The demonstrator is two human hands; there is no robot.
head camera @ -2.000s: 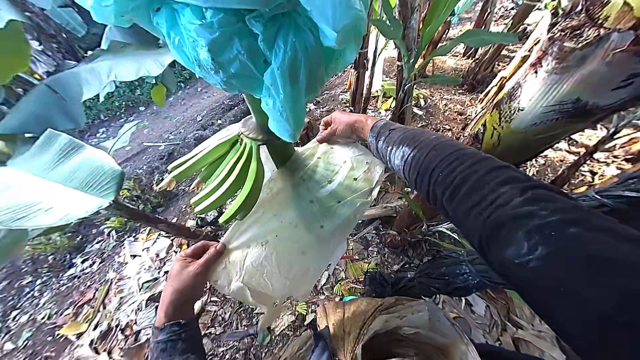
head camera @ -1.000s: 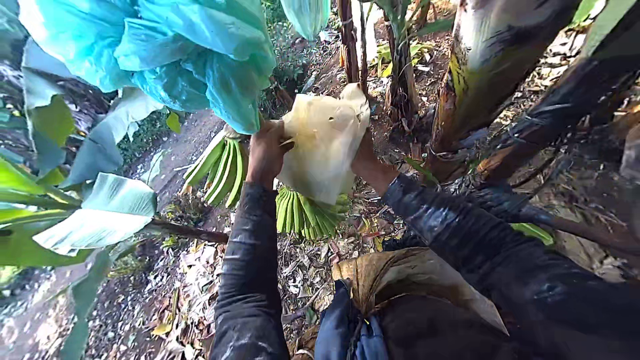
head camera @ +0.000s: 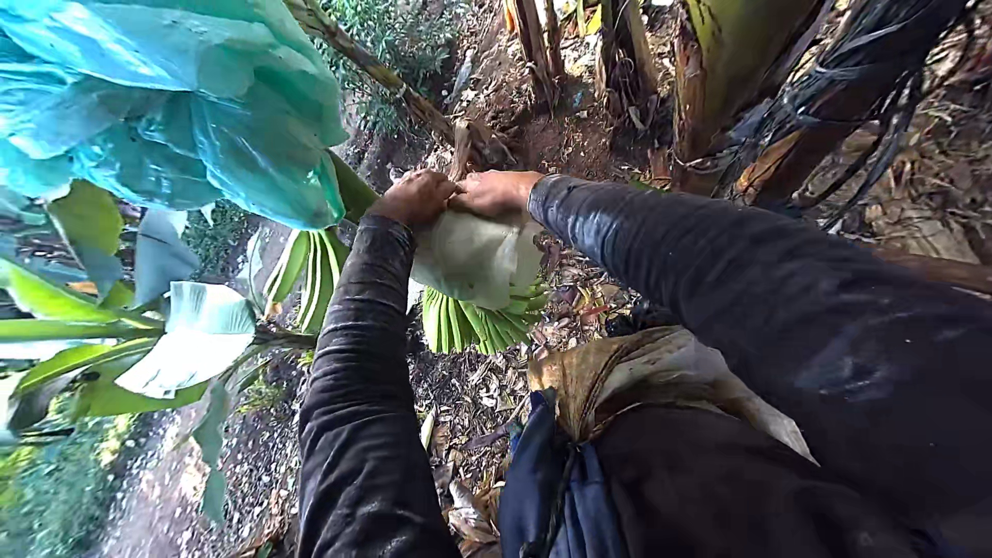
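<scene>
My left hand (head camera: pixel 415 198) and my right hand (head camera: pixel 493 194) meet at the top of a whitish, translucent sheet (head camera: pixel 474 256), both closed on its upper edge beside the green stalk (head camera: pixel 353 186) of a banana bunch. Below the sheet a hand of green bananas (head camera: pixel 480 322) fans out, its upper part covered. More green bananas (head camera: pixel 310 275) hang to the left, partly behind my left sleeve. A bunched-up blue plastic bag (head camera: pixel 178 108) surrounds the upper bunch at the upper left. My fingertips are partly hidden.
Banana leaves (head camera: pixel 194 333) spread at the left. Banana pseudostems (head camera: pixel 721 77) stand at the upper right, one wrapped in dark strands (head camera: pixel 845 93). An open brownish bag (head camera: pixel 620 372) hangs at my waist. Dry leaf litter (head camera: pixel 473 403) covers the ground.
My two hands, apart on the sheet two seconds ago, have come together at its top edge. The sheet has moved from beside the left bananas to over the other banana hand. The view has shifted.
</scene>
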